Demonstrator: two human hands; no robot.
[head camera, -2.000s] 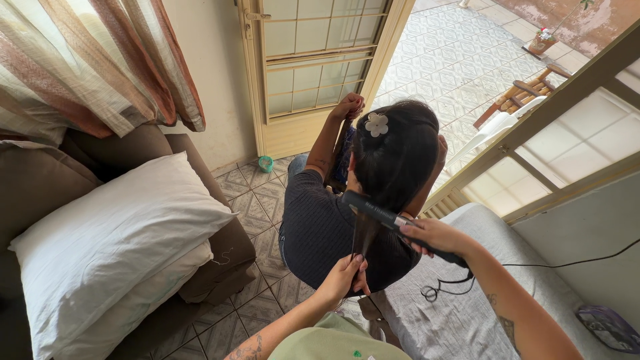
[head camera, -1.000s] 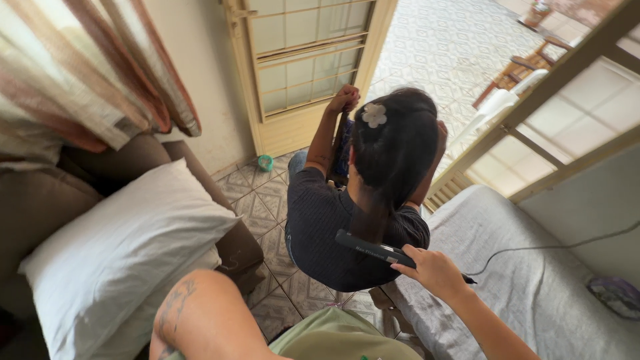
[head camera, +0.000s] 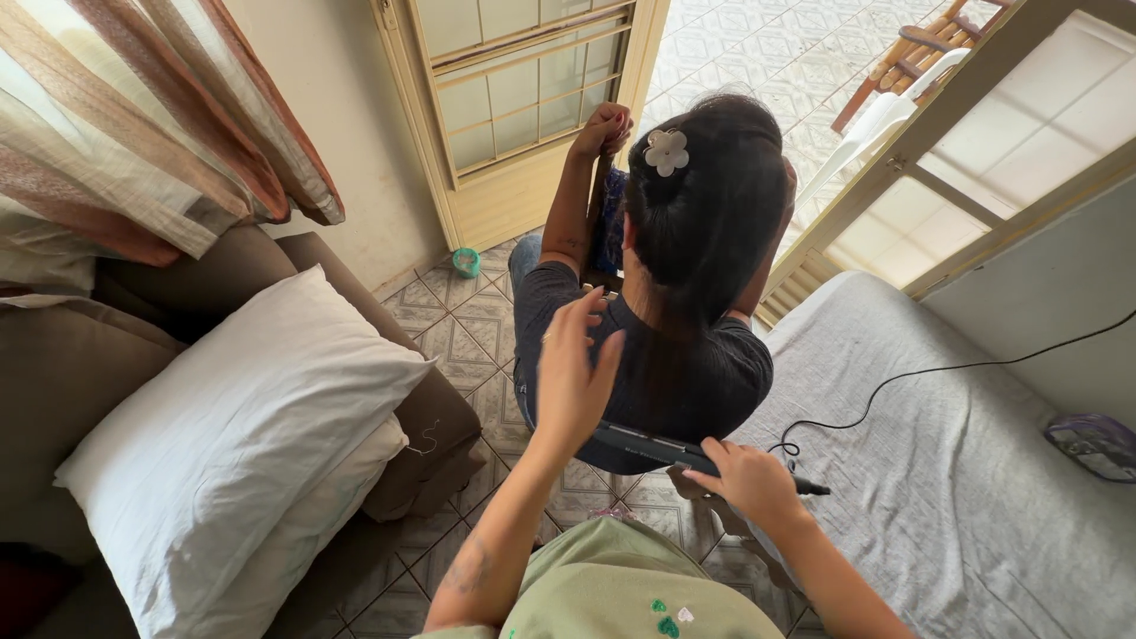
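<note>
A person in a dark shirt sits with their back to me, a pale flower-shaped hair clip (head camera: 666, 153) in their dark hair (head camera: 710, 213). My right hand (head camera: 750, 484) is closed around a black hair straightener (head camera: 657, 445), which lies across the lower back of the dark shirt (head camera: 550, 328). The loose lower hair hangs down over the shirt just above the straightener; whether its plates grip any hair cannot be told. My left hand (head camera: 577, 364) is raised at the left of the person's upper back, fingers apart, holding nothing.
A black cord (head camera: 941, 366) runs over the grey-covered bed or seat (head camera: 905, 479) at the right. White pillows (head camera: 257, 426) rest on a brown sofa (head camera: 435, 435) at the left. Ahead are a cream door (head camera: 506, 200) and a small green container (head camera: 466, 262) on the tiled floor.
Two seconds ago my left hand held the hair ends and the straightener was near the neck. The straightener has moved down the back, and my left hand is now raised and empty.
</note>
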